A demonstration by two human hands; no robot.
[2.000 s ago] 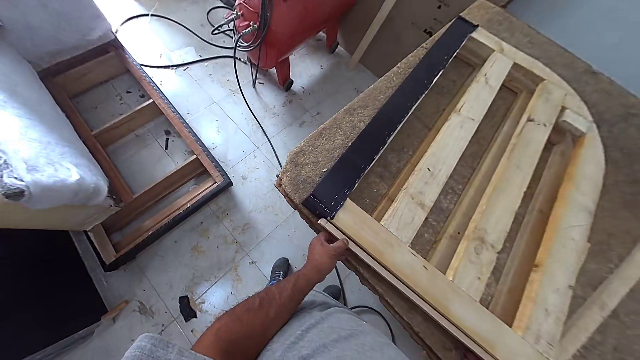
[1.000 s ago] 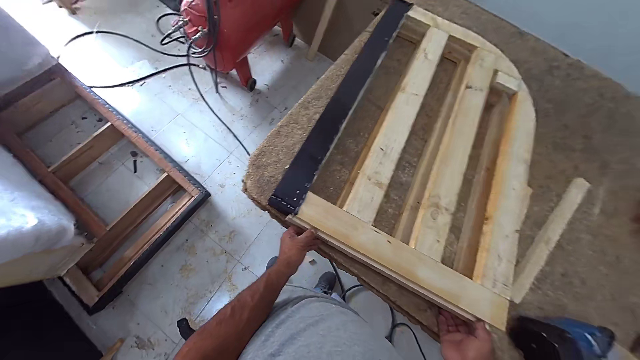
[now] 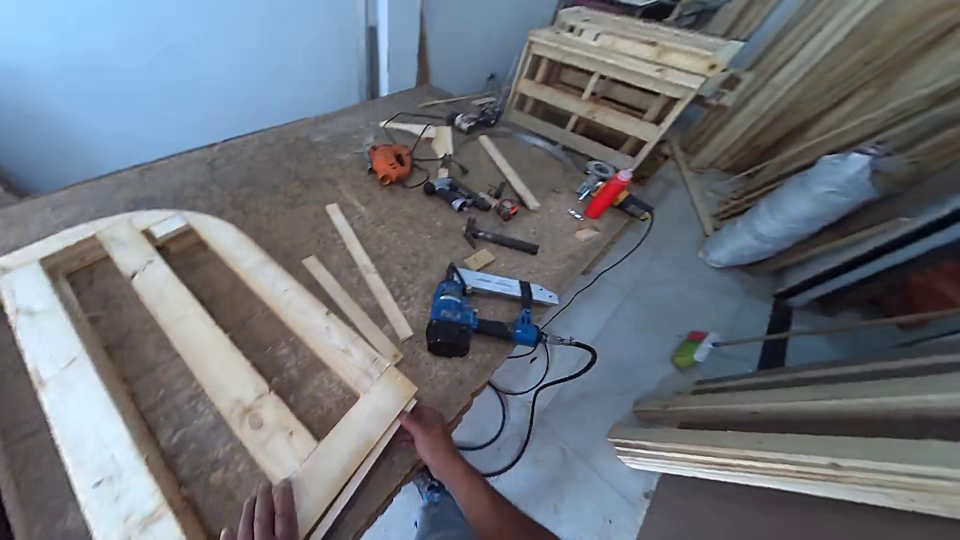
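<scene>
A wooden frame with slats and a curved corner (image 3: 345, 442) lies on the workbench (image 3: 247, 172) at the left. My right hand (image 3: 427, 435) is at the end of a thin wooden strip (image 3: 358, 480) that runs along the frame's near edge; its fingertips are partly hidden. My left hand (image 3: 264, 514) rests with its fingers on the frame's near rail at the bottom edge, the rest out of view. Beyond my right hand lies a blue pneumatic stapler (image 3: 480, 319) with its hose attached. Two loose wooden strips (image 3: 367, 270) lie between frame and stapler.
On the bench are a hammer (image 3: 502, 238), an orange power tool (image 3: 390, 163), a red bottle (image 3: 609, 193) and a tape measure (image 3: 506, 208). A slatted wooden frame (image 3: 600, 105) stands at the far end. A black air hose (image 3: 536, 405) hangs beside the bench. Stacked boards (image 3: 795, 457) are at the right.
The view has swung far to the right, bringing the stapler and other tools into sight. My right hand remains near the frame's corner; my left hand now shows on the near rail.
</scene>
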